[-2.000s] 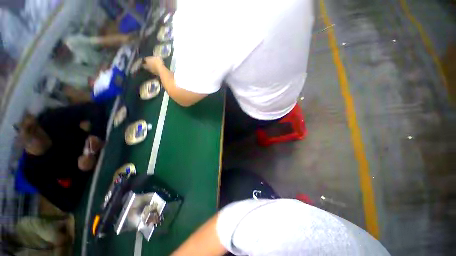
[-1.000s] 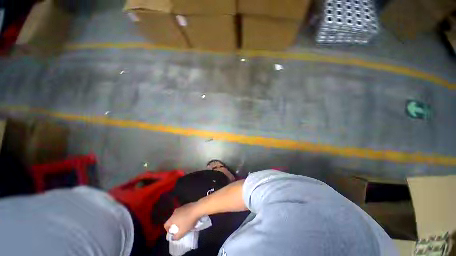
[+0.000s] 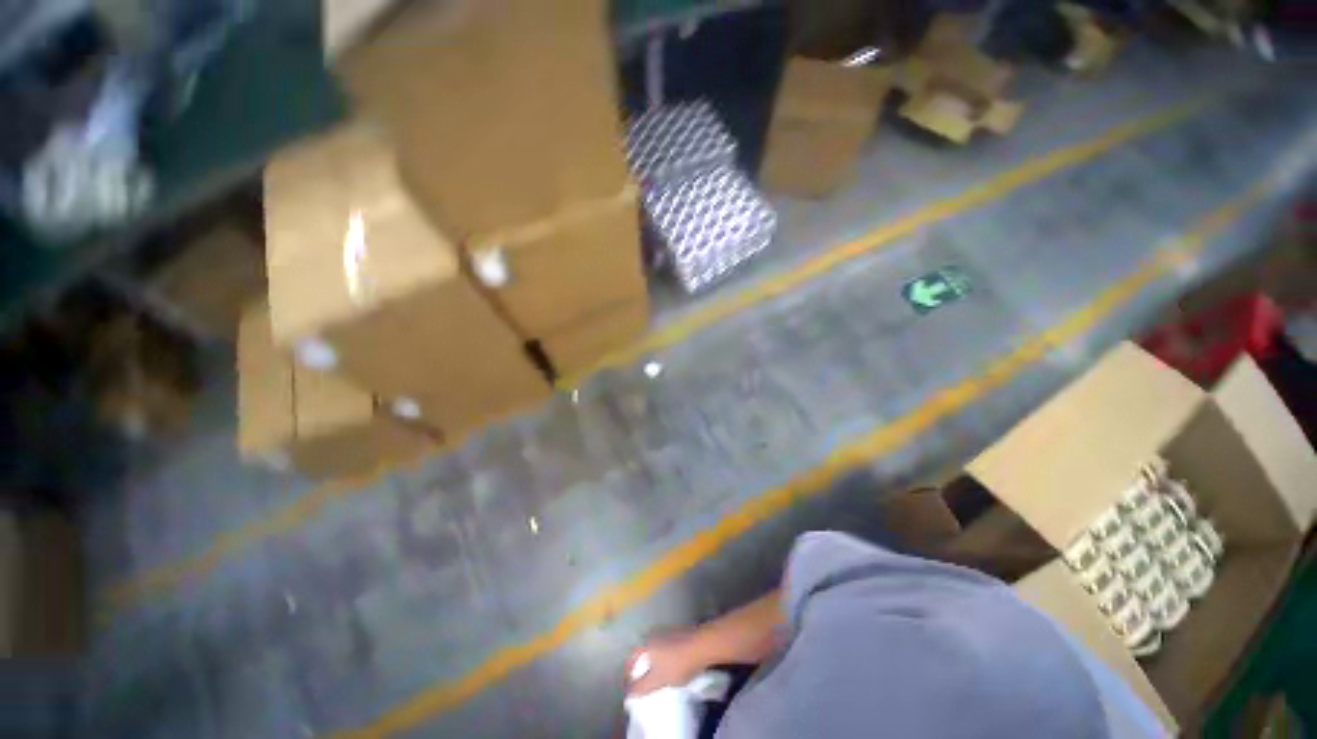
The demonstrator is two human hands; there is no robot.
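My right hand [image 3: 664, 664] is at the bottom centre, small and blurred, at the end of my bent arm with a grey sleeve. It holds a crumpled white tissue or bag [image 3: 664, 713], partly cut off by the lower edge. My left hand is out of the picture. A large open cardboard carton [image 3: 1091, 448] stands at the right, flaps spread. Stacked pale parts [image 3: 1148, 556] lie in rows inside it.
Large cartons [image 3: 506, 116] are stacked across the grey floor [image 3: 636, 462] with yellow lines. Patterned silver-white stacks [image 3: 701, 195] stand beside them. A green arrow sign [image 3: 936, 290] is on the floor. A red object [image 3: 1228, 332] is behind the open carton.
The view has swung from the bench across the aisle. The open carton now shows more fully at right. My right hand still holds the white item; the neighbouring person is out of view.
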